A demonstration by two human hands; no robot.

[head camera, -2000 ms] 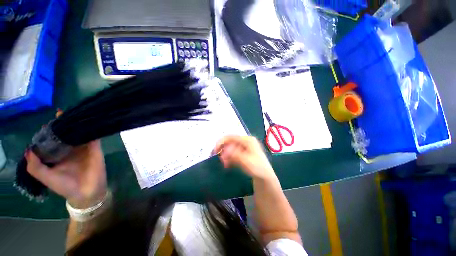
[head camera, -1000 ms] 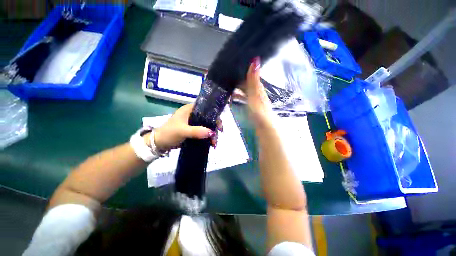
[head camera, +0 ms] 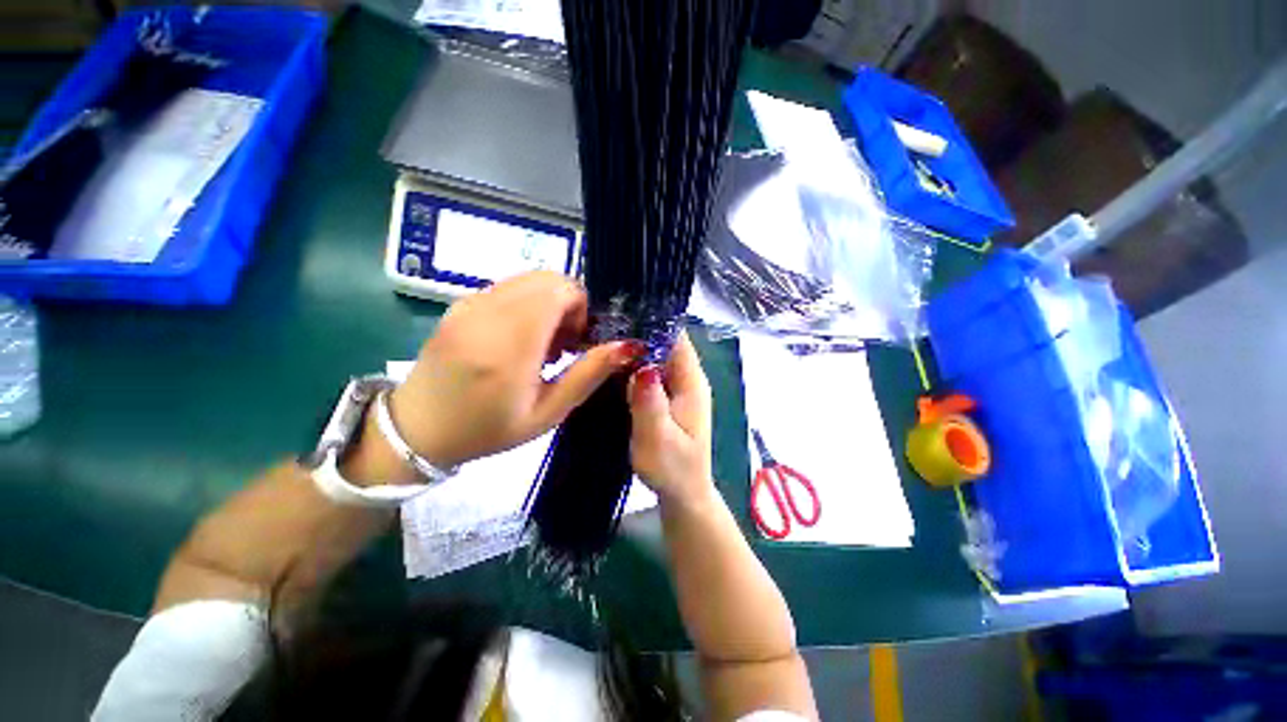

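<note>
A thick black wire bundle (head camera: 656,155) stands nearly upright in the view, its top end cut off by the upper edge and its silvery lower ends above the table's front edge. A shiny clear band wraps it at mid-length. My left hand (head camera: 494,360) grips the bundle at the band from the left. My right hand (head camera: 673,423) is at the band from the right, its thumb and fingertips pinching there. The fingertips of both hands meet at the band. Part of the bundle hides the counting scale (head camera: 487,247) and the paper sheets (head camera: 466,529) behind it.
Blue parts bin (head camera: 247,184) at left; packed wire bag (head camera: 762,282) right of the scale. Red scissors (head camera: 783,501) lie on paper (head camera: 861,494). Tape roll (head camera: 949,449), deep blue bin (head camera: 1016,423) at right, small blue tray (head camera: 974,212) behind. Table edge in front.
The bundle swung from lying sideways at left to upright in the centre. My right hand came to it and moved down to the band; my left hand moved up to the band.
</note>
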